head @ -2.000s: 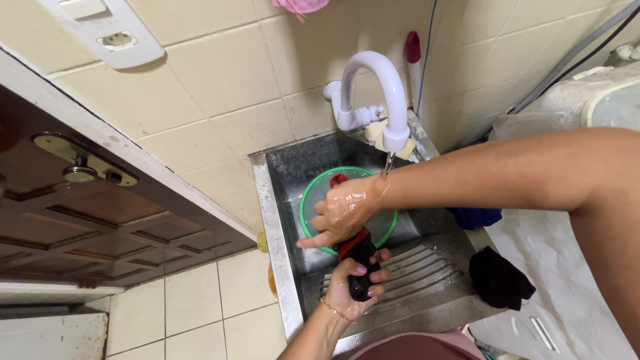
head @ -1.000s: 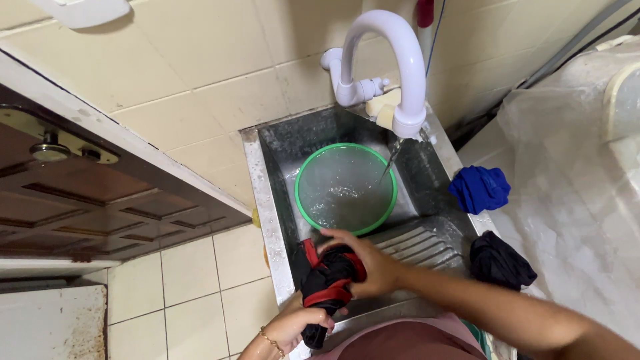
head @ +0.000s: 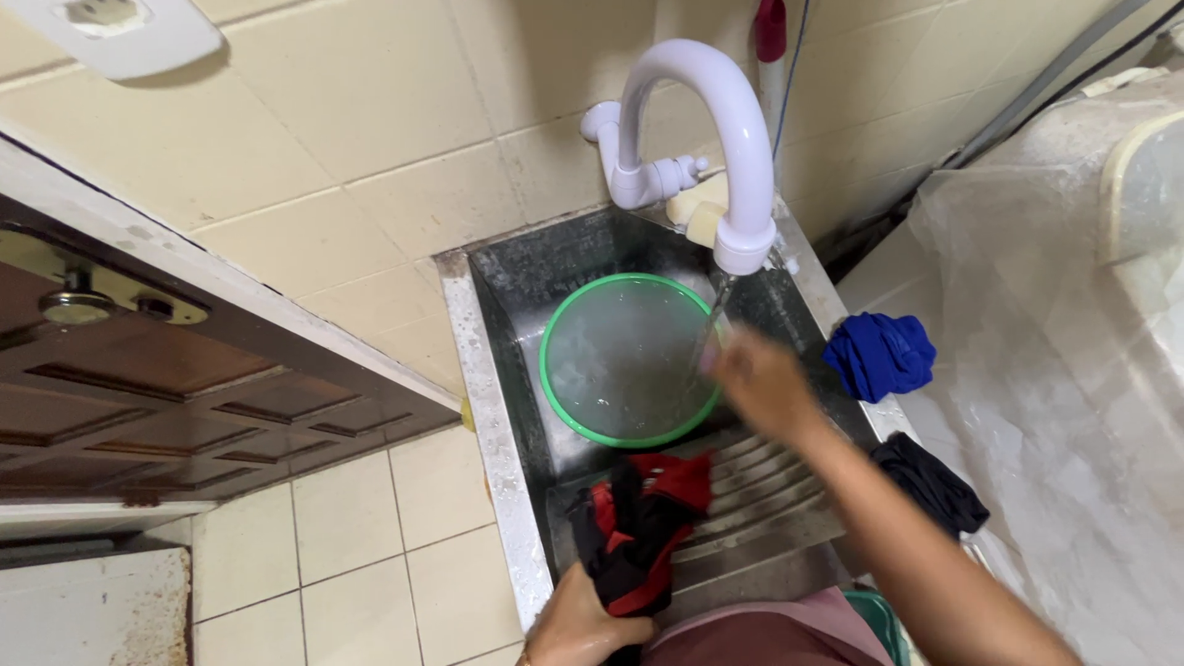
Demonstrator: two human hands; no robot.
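My left hand (head: 587, 615) grips a bunched black and red cloth garment (head: 638, 532) at the near left of the sink, over the edge of its ribbed washboard (head: 758, 490). My right hand (head: 758, 379), blurred, is beside the water stream at the right rim of a green-rimmed basin (head: 552, 407); whether its fingers are apart is unclear, and no cloth shows in it. Cloudy water fills the basin, which sits in the metal sink (head: 495, 444). Water runs from the white curved faucet (head: 740, 157).
A balled blue cloth (head: 881, 356) and a black cloth (head: 930, 486) lie along the sink's right edge. Pale soap bars (head: 705, 217) rest behind the faucet. A brown panelled door (head: 185, 370) stands at left, a plastic-covered appliance (head: 1064, 305) at right.
My right hand has left the garment and moved up and right to the running water. The garment, a tight bundle one second ago, is looser and stays in my left hand.
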